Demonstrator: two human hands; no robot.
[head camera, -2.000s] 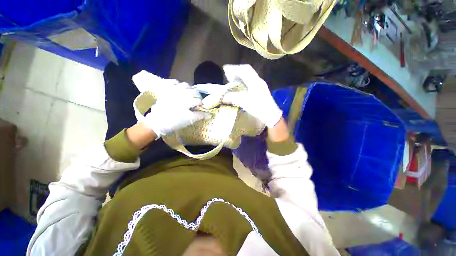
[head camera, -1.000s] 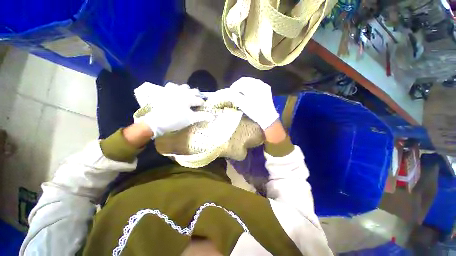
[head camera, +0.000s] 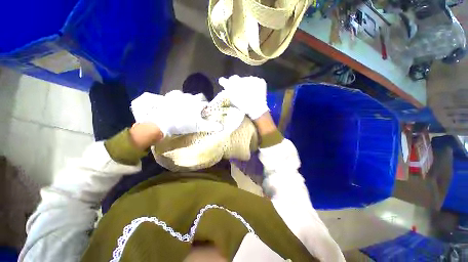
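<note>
A beige woven straw tote bag (head camera: 197, 148) is bunched up over my lap, with a strap loop curving along its near side. My left hand (head camera: 167, 112), in a white knit glove, grips the bag's far left edge. My right hand (head camera: 246, 96), also gloved in white, holds the bag's upper right edge. Between my hands the gathered rim shows a small darker patch, too blurred to make out. The fingertips are partly hidden in the folds.
Beige strap loops (head camera: 256, 30) of stacked bags hang at the top. A pale table (head camera: 354, 51) with a red-brown edge holds plastic-wrapped items. Blue bins stand at right (head camera: 341, 148) and upper left (head camera: 115, 41). A red-and-white box (head camera: 420, 153) lies beyond the right bin.
The bag has been bunched and turned in my hands; its strap loop, hanging open before, now lies against the body. My right hand has moved slightly left. The view has shifted.
</note>
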